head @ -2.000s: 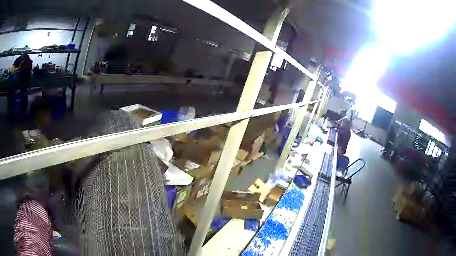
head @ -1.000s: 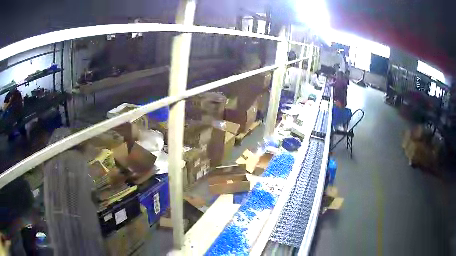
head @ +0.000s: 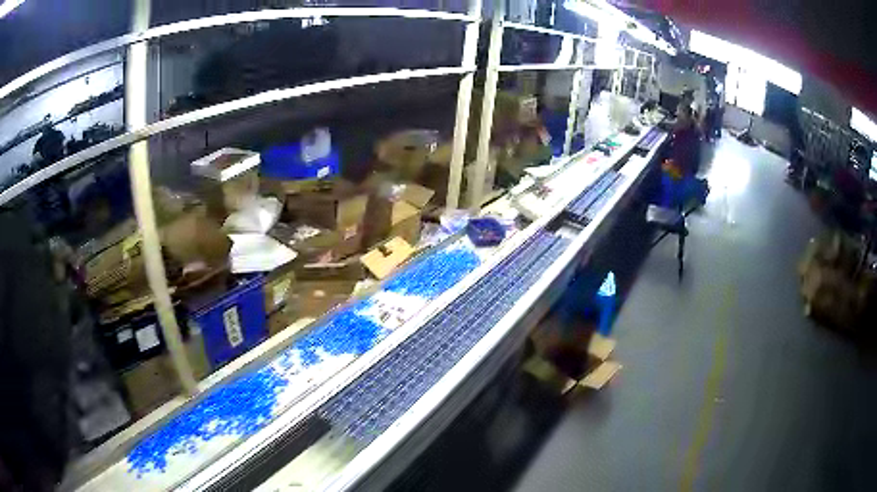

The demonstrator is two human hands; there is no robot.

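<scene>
Neither of my hands is in the picture. Nearest in front of me, piles of small bright blue components (head: 223, 405) lie loose on the white shelf (head: 298, 363), in several heaps running away from me. Beside them on the line lies a long run of dark blue circuit board panels (head: 452, 332). A dark blue bin (head: 487, 231) stands on the shelf past the blue piles; its contents are too small to tell.
A cream frame post (head: 157, 259) rises behind the shelf. Beyond it are cartons (head: 385, 216) and a blue crate (head: 229, 322). An open carton (head: 575, 363) lies on the floor right of the line. A person (head: 685, 144) is farther along, near a stool (head: 665, 213).
The view has swung down and levelled out. The line now runs diagonally across the picture, with more of the blue piles and panels showing. The striped grey shape at the left has left the view.
</scene>
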